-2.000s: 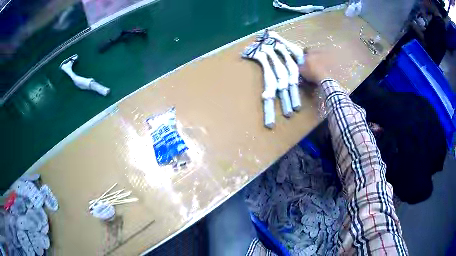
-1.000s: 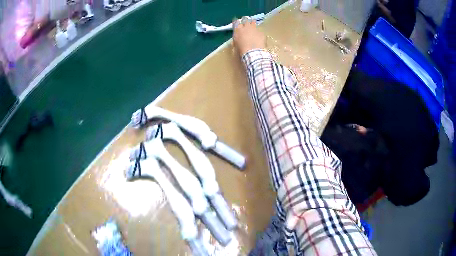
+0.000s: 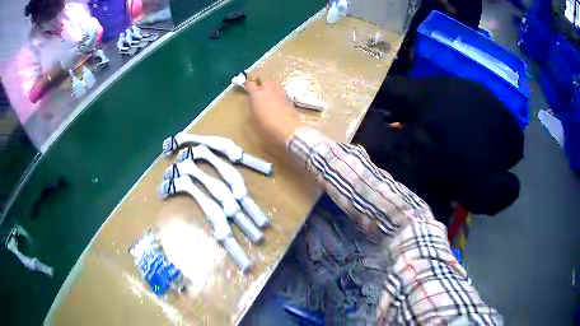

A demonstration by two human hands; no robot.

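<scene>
My right hand (image 3: 266,105) is at the back of the tan table, over a grey-white leg piece (image 3: 308,104). The toed end of that leg shows left of my fingers and its shank end shows right of my hand. My fingers close around its middle, which they hide. Several grey-white legs (image 3: 219,169) lie side by side nearer the middle of the table, toed ends toward the belt. A blue-and-white packet (image 3: 154,264) lies below them. My left hand is out of view.
The green belt (image 3: 121,153) runs along the table's far side, with a leg and dark pieces on it. A person sits across the belt. White bottles stand at the table's far end. A crate of grey pieces (image 3: 331,261) is below the near edge; a blue crate (image 3: 470,67) is at right.
My right hand has taken the leg from the belt's edge and brought it over the table. Earlier, the hand left the group of legs and reached to the belt.
</scene>
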